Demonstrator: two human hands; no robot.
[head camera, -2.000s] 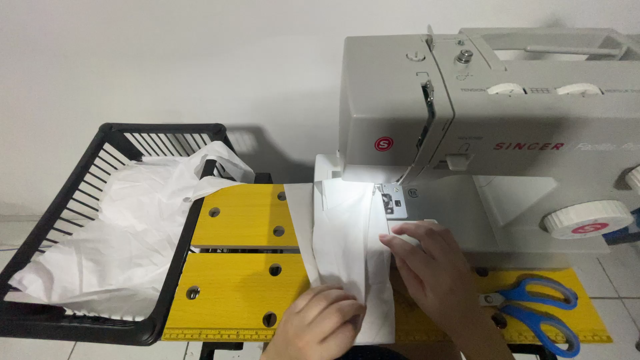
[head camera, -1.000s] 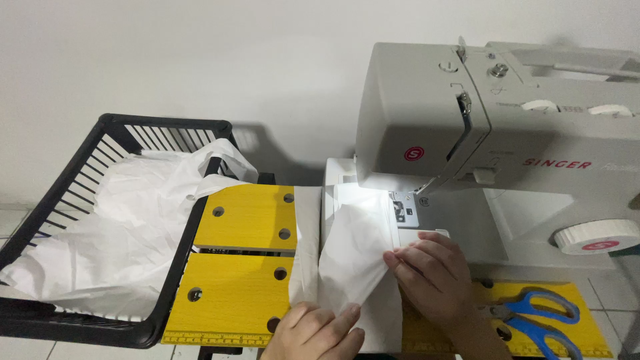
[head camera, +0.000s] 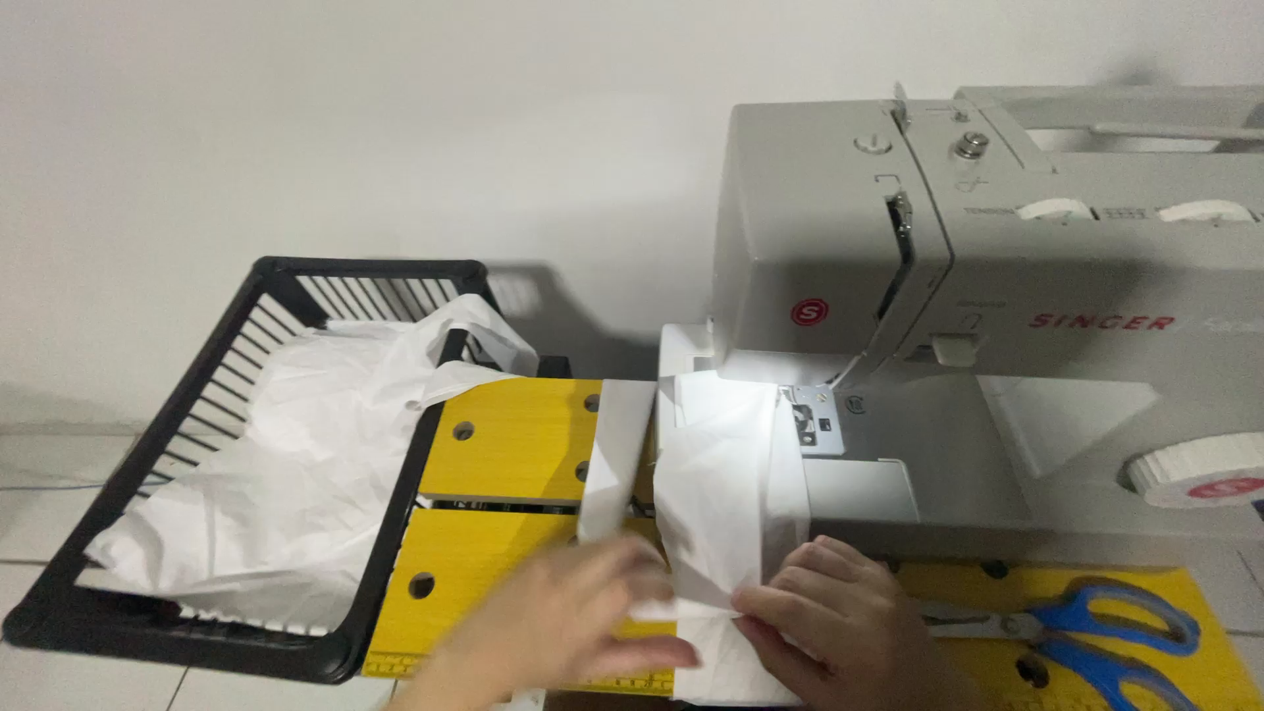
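Observation:
White fabric (head camera: 716, 494) lies over the lit bed of a Singer sewing machine (head camera: 829, 237) and hangs toward me. My right hand (head camera: 829, 622) pinches the fabric's right edge between thumb and fingers, below the needle area. My left hand (head camera: 573, 612), blurred, is just left of the fabric with thumb and fingers apart; a pale bit of cloth shows near its fingertips, and whether it touches them is unclear. A narrow white strip of cloth (head camera: 617, 444) lies on the yellow work surface (head camera: 513, 444) beside the machine.
A black slatted basket (head camera: 385, 523) on the left holds more white fabric (head camera: 296, 444), part of which drapes over its rim. Blue-handled scissors (head camera: 1116, 622) lie at the right on the yellow surface. The wall stands behind the machine.
My left hand has come off the fabric and is raised to its left. My right hand has moved nearer to me along the fabric's right edge. The fabric's folds have shifted.

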